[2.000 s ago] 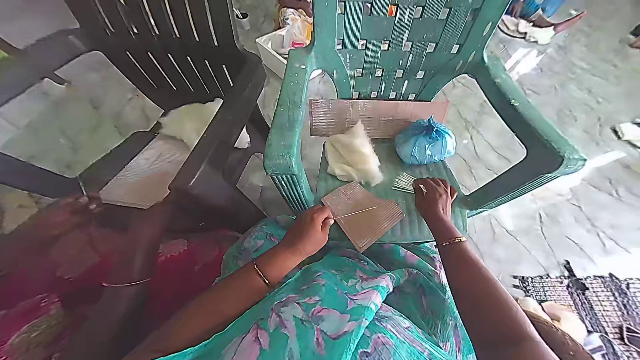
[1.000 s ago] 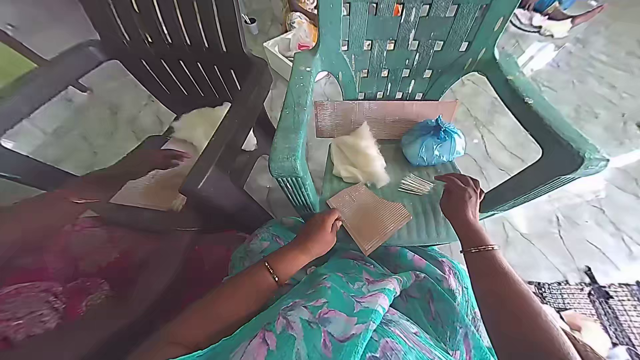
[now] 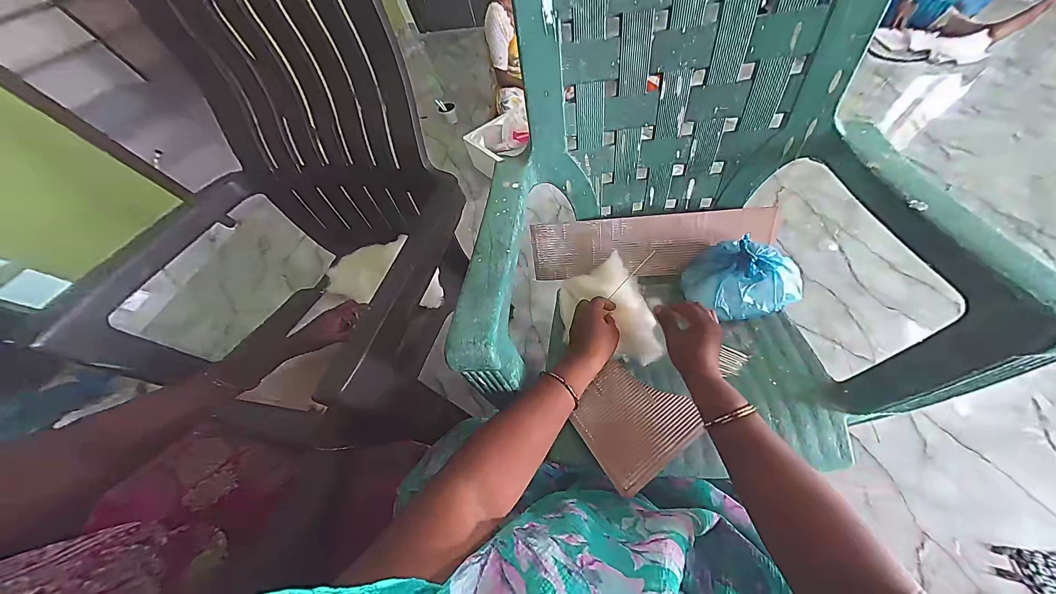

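My left hand [image 3: 596, 330] is closed on a thin stick [image 3: 635, 274], which points up and to the right over a tuft of white cotton wool [image 3: 619, 309]. At the right edge of the cotton, my right hand [image 3: 691, 334] has its fingertips together; whether they pinch some fibre cannot be told. Below both hands a piece of corrugated cardboard [image 3: 634, 425] lies at the front of the green chair seat. Several thin white sticks [image 3: 732, 360] lie just right of my right hand, partly hidden by it. Behind them sits a knotted blue plastic bag [image 3: 742, 279].
A cardboard strip [image 3: 569, 247] stands at the back of the green plastic chair [image 3: 487, 305]. On the left, a co-worker's hand [image 3: 330, 324] is over a dark chair [image 3: 363, 363] with cotton [image 3: 363, 271] and cardboard [image 3: 289, 379]. A white container [image 3: 487, 147] stands behind.
Both hands have moved to the cotton; my right hand was at the white sticks and my left at the cardboard's edge. A thin stick now shows in my left hand.
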